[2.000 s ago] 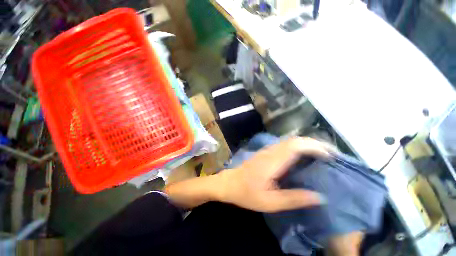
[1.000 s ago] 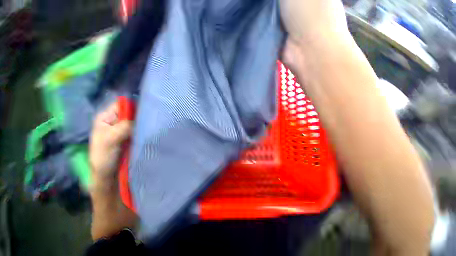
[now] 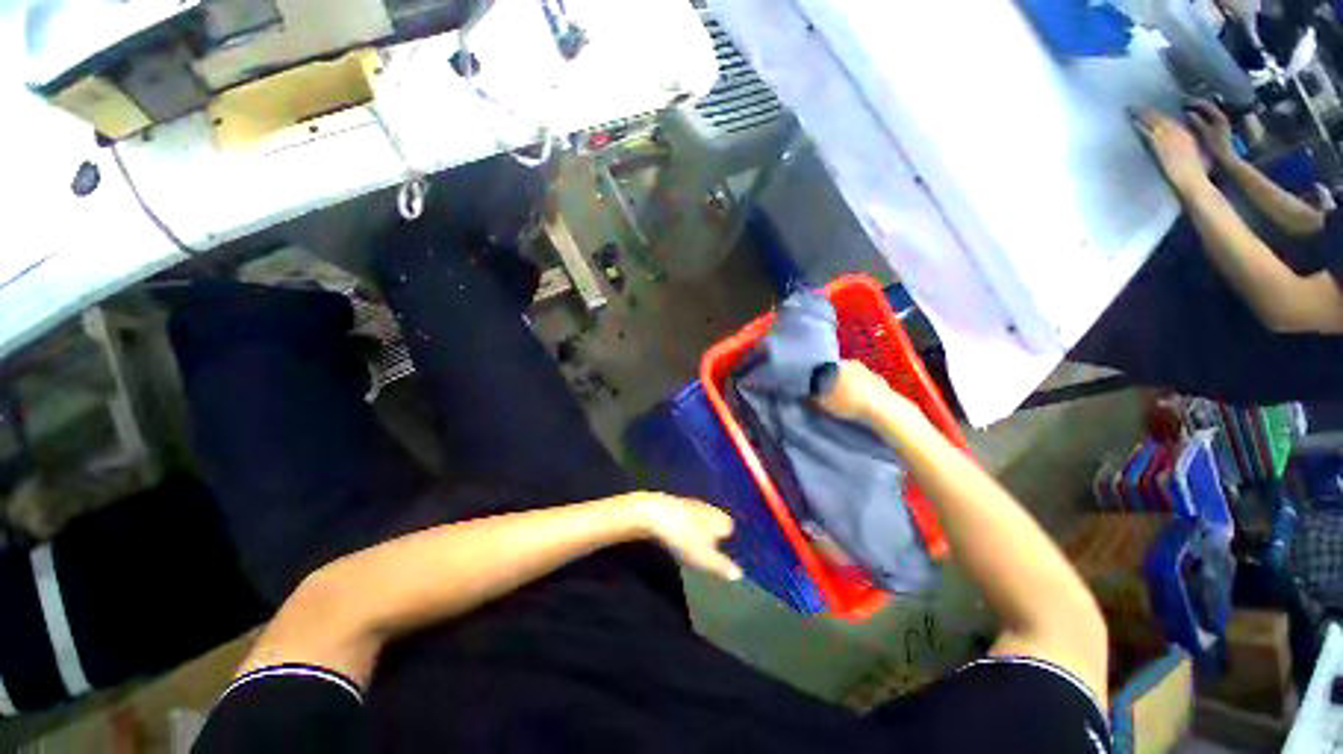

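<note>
Blue-grey cloth (image 3: 847,479) lies bunched in a red basket (image 3: 815,567) at centre right. The basket sits on or against a blue perforated basket (image 3: 722,486). My right hand (image 3: 854,392) is at the upper part of the cloth, with its fingers closed on it; the fingertips are partly hidden. My left hand (image 3: 692,533) is open and empty, just left of the red basket, over the blue basket, with its fingers apart.
A white machine table (image 3: 295,170) with a cream tray opening (image 3: 295,97) runs across the upper left. Another white table (image 3: 1002,192) stands upper right, with another person's hands (image 3: 1178,148) on it. Cardboard boxes (image 3: 1256,659) and coloured stacks are at lower right.
The view has swung to the right side of my seat. The red basket with the cloth is now down beside me. My left hand has let go of the basket rim.
</note>
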